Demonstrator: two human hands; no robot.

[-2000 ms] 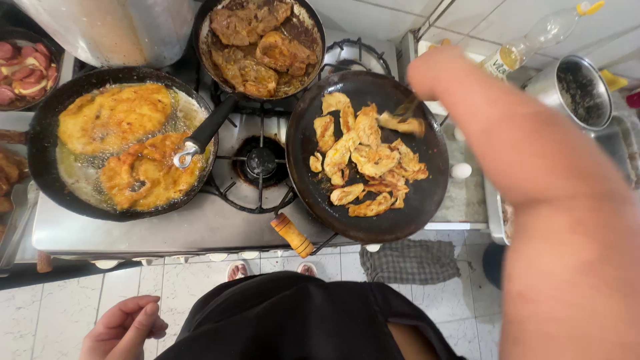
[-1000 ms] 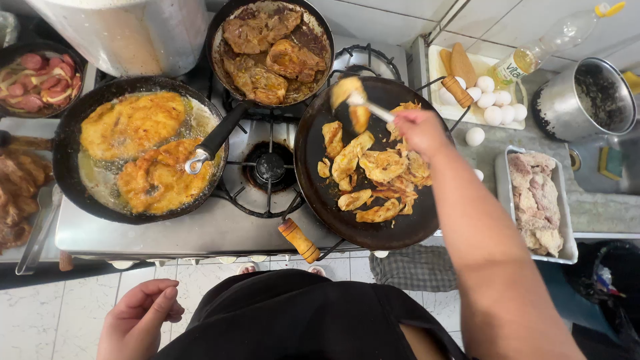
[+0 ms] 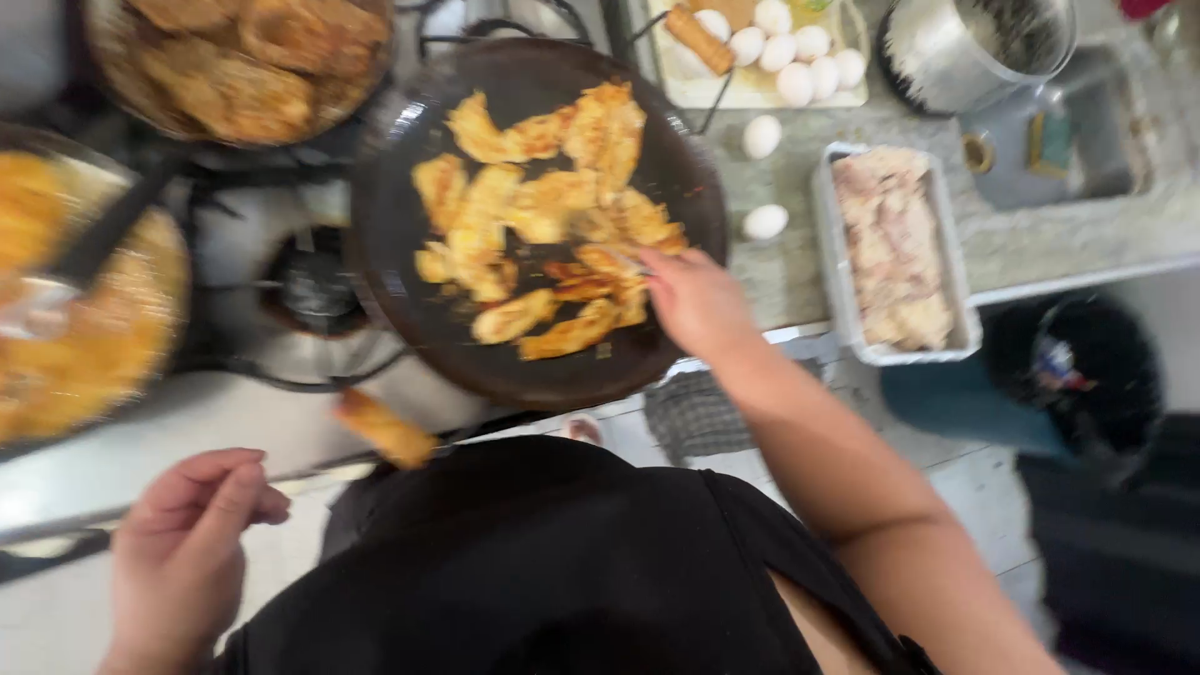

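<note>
Browned strips of meat point(image 3: 553, 202) lie spread over a round dark griddle pan point(image 3: 534, 75) with wooden handles. My right hand point(image 3: 698, 300) is over the pan's right side, its fingers closed on the handle of a utensil, perhaps a fork; the utensil's far end is blurred among the strips. My left hand point(image 3: 192, 534) hangs in front of the stove, fingers curled, with nothing seen in it. The pan's near wooden handle point(image 3: 386, 429) is the thing closest to it.
At left are a frying pan of breaded cutlets in oil point(image 3: 94, 347) and a pan of browned meat point(image 3: 253, 70), near a burner point(image 3: 319, 281). At right are eggs point(image 3: 797, 82), a metal pot point(image 3: 975, 42), a tray of raw-looking meat point(image 3: 895, 253) and a sink point(image 3: 1078, 131).
My right hand has come down to the strips at the pan's right side; a second ago it held a piece up over the pan. The view has shifted right.
</note>
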